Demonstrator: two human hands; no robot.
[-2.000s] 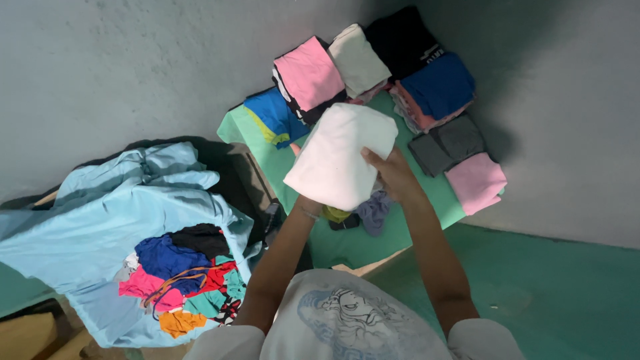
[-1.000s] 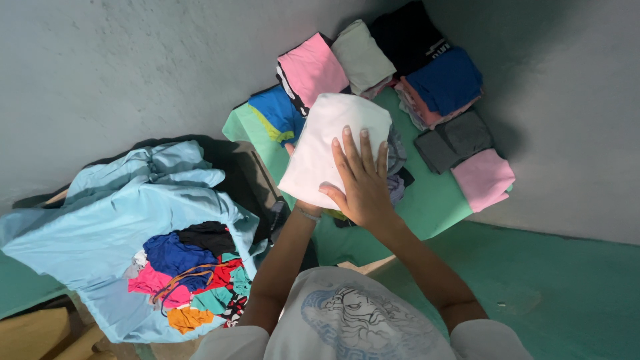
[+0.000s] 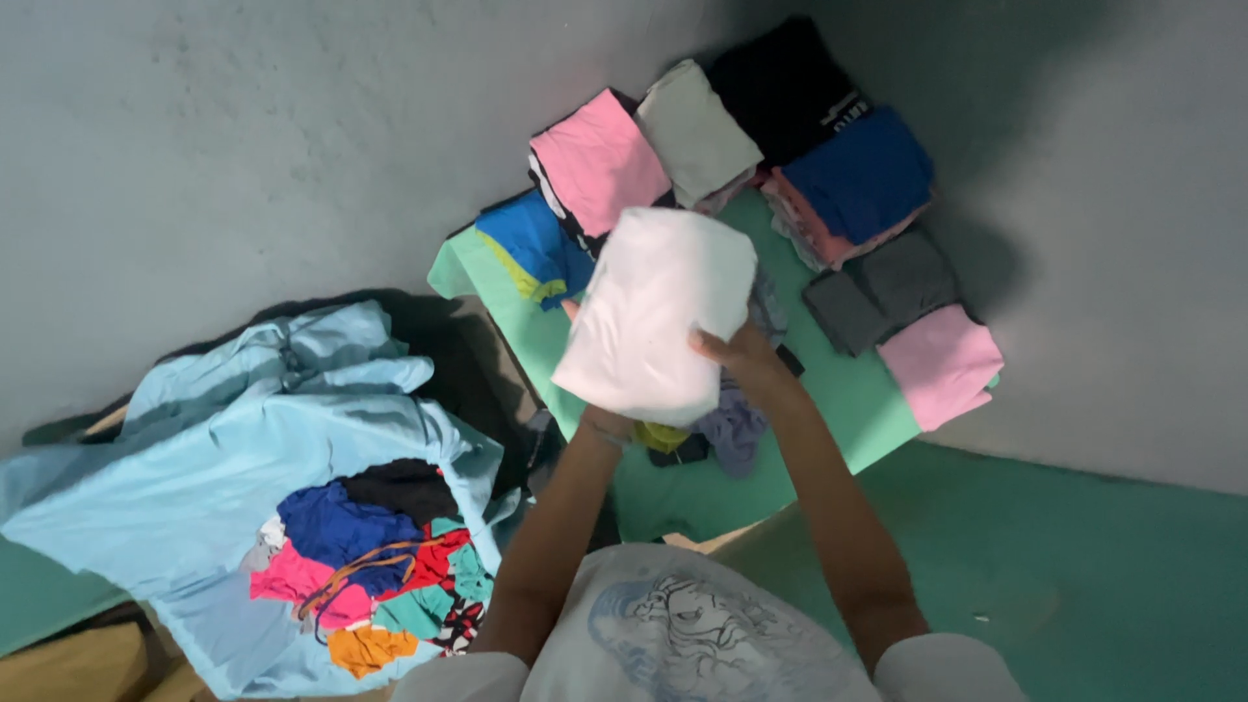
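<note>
A folded white cloth (image 3: 663,302) is held up over the green-covered table, between both of my hands. My left hand (image 3: 606,421) supports it from below; most of that hand is hidden, with fingertips showing at the cloth's left edge. My right hand (image 3: 738,353) grips its right edge, thumb on top. Behind the cloth lie a purple-grey garment (image 3: 733,429) and a yellow-green one (image 3: 663,436). Folded stacks stand around: a pink garment (image 3: 602,161), a light grey one (image 3: 697,132), a black one (image 3: 788,90) and a blue one (image 3: 863,175).
Dark grey folded garments (image 3: 887,290) and a pink folded one (image 3: 941,363) lie at the table's right. A blue and yellow garment (image 3: 531,249) lies at its left. Lower left, a light blue cloth (image 3: 263,419) bears loose crumpled clothes (image 3: 351,526). Grey walls (image 3: 244,146) rise behind.
My right hand lay flat with fingers spread on top of the white cloth one second ago; now it holds the cloth's right edge. My left hand has stayed beneath.
</note>
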